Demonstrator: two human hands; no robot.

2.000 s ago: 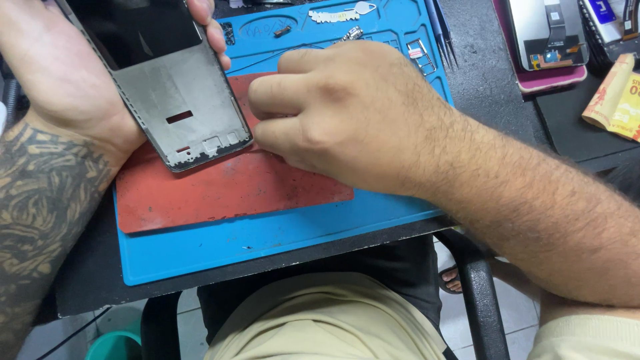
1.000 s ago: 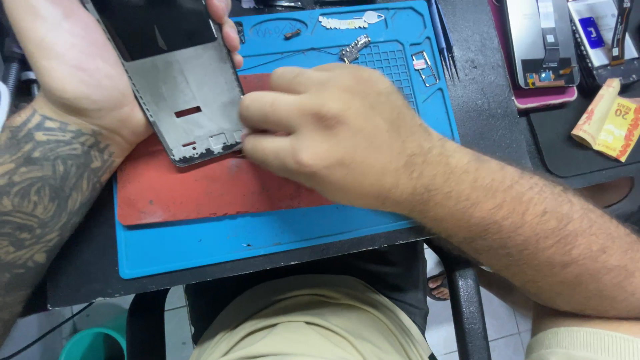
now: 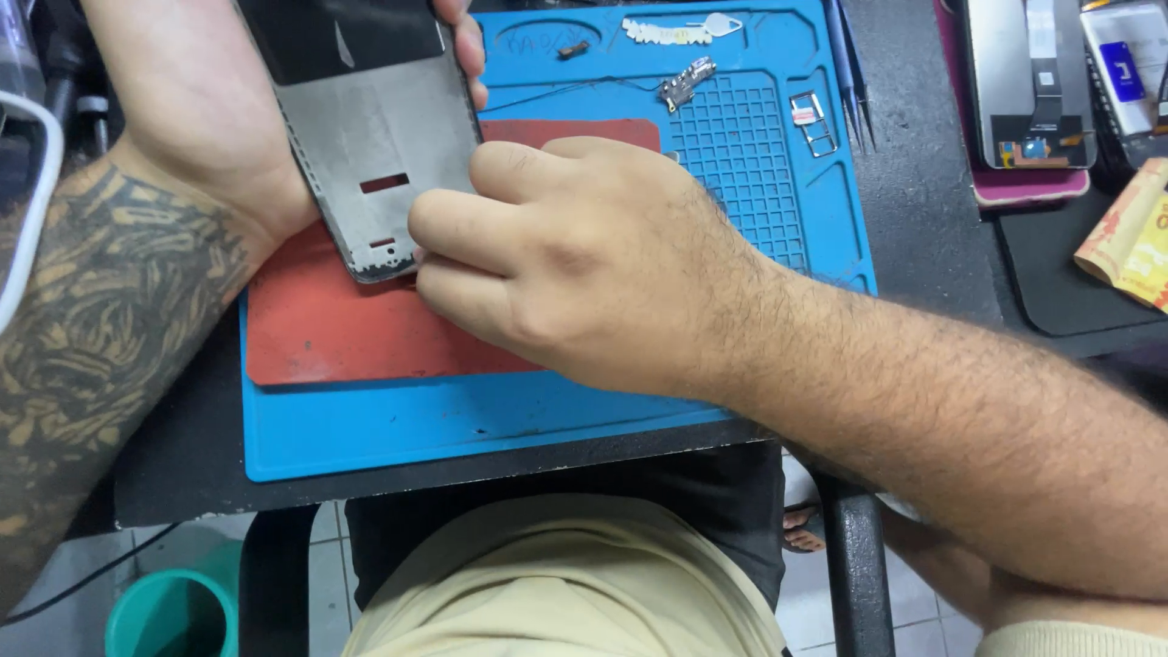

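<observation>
My left hand holds a smartphone frame from below, tilted over a red pad. Grey metal shows on the frame's lower half, with small slots and ragged residue at the bottom end; its upper part is black. At the frame's lower right corner are the bent fingers of my right hand; whether they pinch something there is hidden. The red pad lies on a blue silicone repair mat. Farther up the mat are a small circuit board with a thin cable and a SIM tray.
Blue tweezers lie at the mat's right edge. Beyond them are a phone display assembly, a battery and a banknote. A SIM eject pin is at the mat's top. A teal bin stands below the table.
My right fingers have shifted over the lower right corner of the phone frame, covering more of it. My left hand still holds the frame.
</observation>
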